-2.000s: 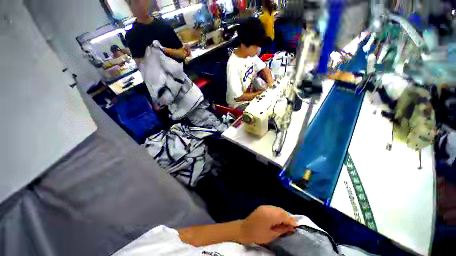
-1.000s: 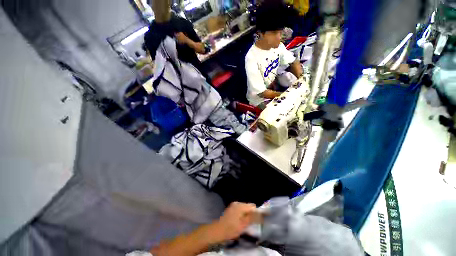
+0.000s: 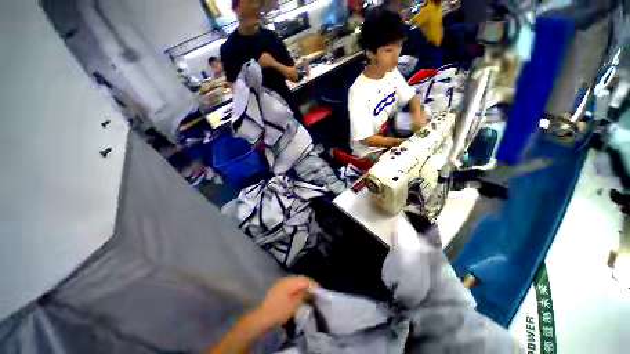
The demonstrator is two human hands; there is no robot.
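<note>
My left hand, bare and slightly blurred, comes in from the bottom edge. Its fingers are closed on the edge of a light grey garment with dark parts. The garment is bunched to the right of the hand and rises in a pale blurred fold in front of the sewing table's corner. Its lower part is cut off by the bottom edge. My right hand is not visible.
A garment pile lies beyond my hand. A cream sewing machine stands on a white table, a seated person behind it. A standing person holds striped cloth. A blue trough runs right; grey cloth fills the left.
My left hand has moved left and lower with the garment edge. The garment has risen and spread upward on the right, over the table's near corner. The view has turned.
</note>
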